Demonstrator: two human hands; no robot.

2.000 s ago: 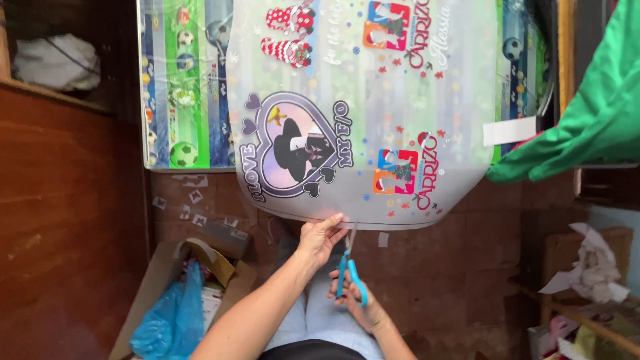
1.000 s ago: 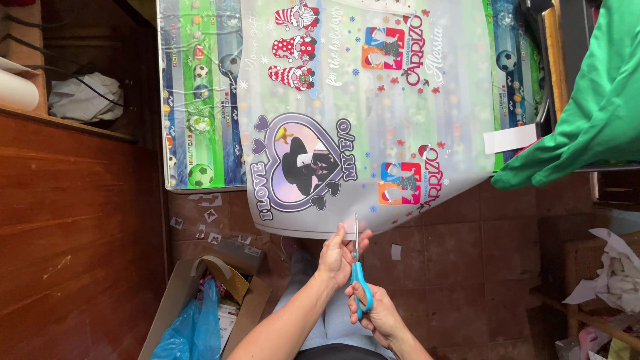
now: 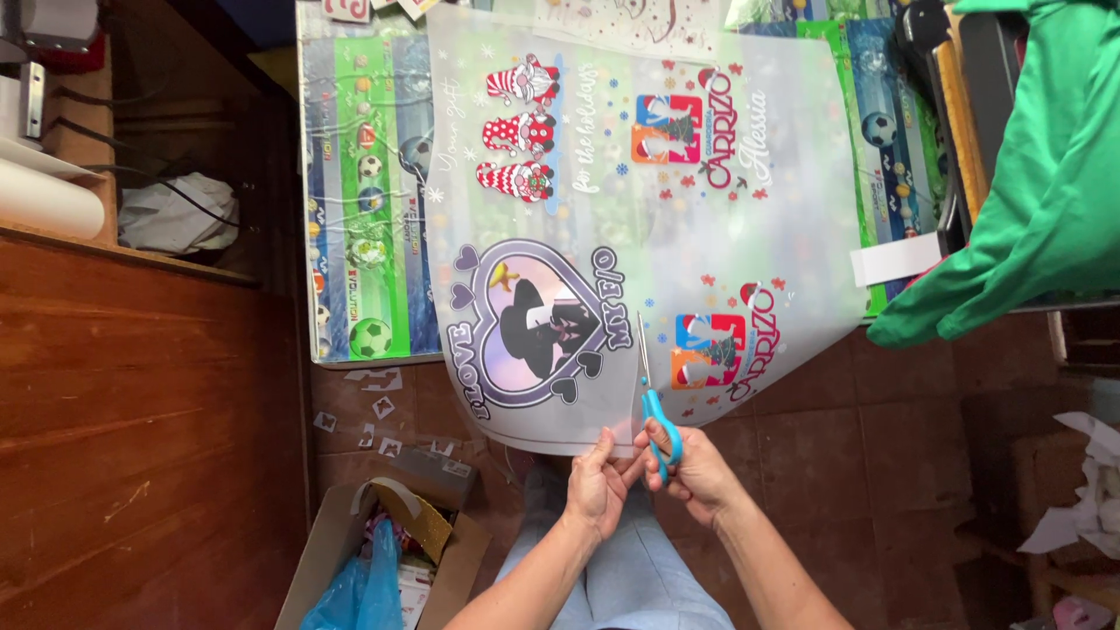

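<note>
A large translucent film sheet (image 3: 595, 429) printed with several designs lies over the table and hangs past its near edge. My left hand (image 3: 599, 490) pinches the sheet's near edge, below the purple heart design (image 3: 542, 324). In my right hand (image 3: 691, 468) are scissors with blue handles (image 3: 661, 429). Their blades point away from me and lie along the film between the heart design and the lower red, blue and orange logo print (image 3: 717, 350). A slit in the film runs from the near edge up to the scissors.
The table (image 3: 376, 360) has a football-patterned cover. Green cloth (image 3: 1024, 219) drapes over its right side beside a white paper strip (image 3: 897, 260). On the floor at lower left stands a cardboard box (image 3: 472, 542) holding a blue plastic bag (image 3: 367, 582); paper scraps (image 3: 383, 407) lie near it.
The scissors have moved farther into the film, between the heart and the lower logo. My left hand still holds the near edge.
</note>
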